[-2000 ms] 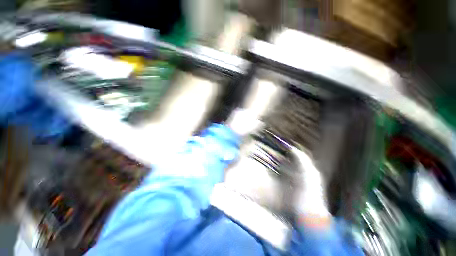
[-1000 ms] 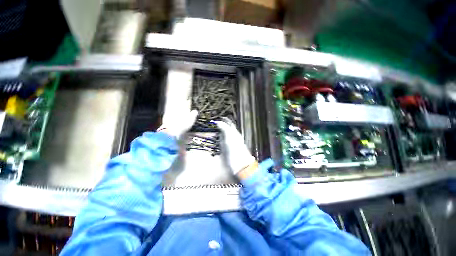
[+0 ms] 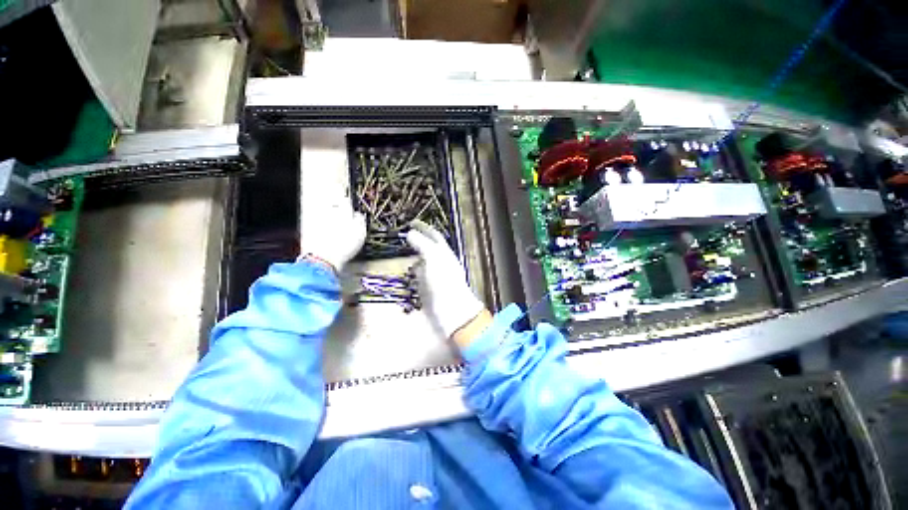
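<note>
A black shallow bin (image 3: 350,149) holds a heap of grey-brown long-stemmed parts (image 3: 393,186) with small dark heads. A small bunch of stemmed parts (image 3: 383,290) lies crosswise on the pale plate in front of the bin. My left hand (image 3: 336,231), in a white glove, is at the bin's front left corner; its fingertips are partly hidden. My right hand (image 3: 441,275), in a white glove, is at the bin's front right, with its fingers bent towards the parts. Whether either hand grips a part cannot be told.
Green power circuit boards (image 3: 661,282) with silver heatsinks and red-copper coils sit in dark frames at right. Another board (image 3: 50,299) is at the left edge. Pale conveyor rails (image 3: 398,407) run in front and behind. Slotted dark frames (image 3: 787,448) stand below right. A blue wire hangs upper right.
The blurred view has steadied and turned. Both hands stay at the bin's front; the small bunch still lies between them, in front of the bin.
</note>
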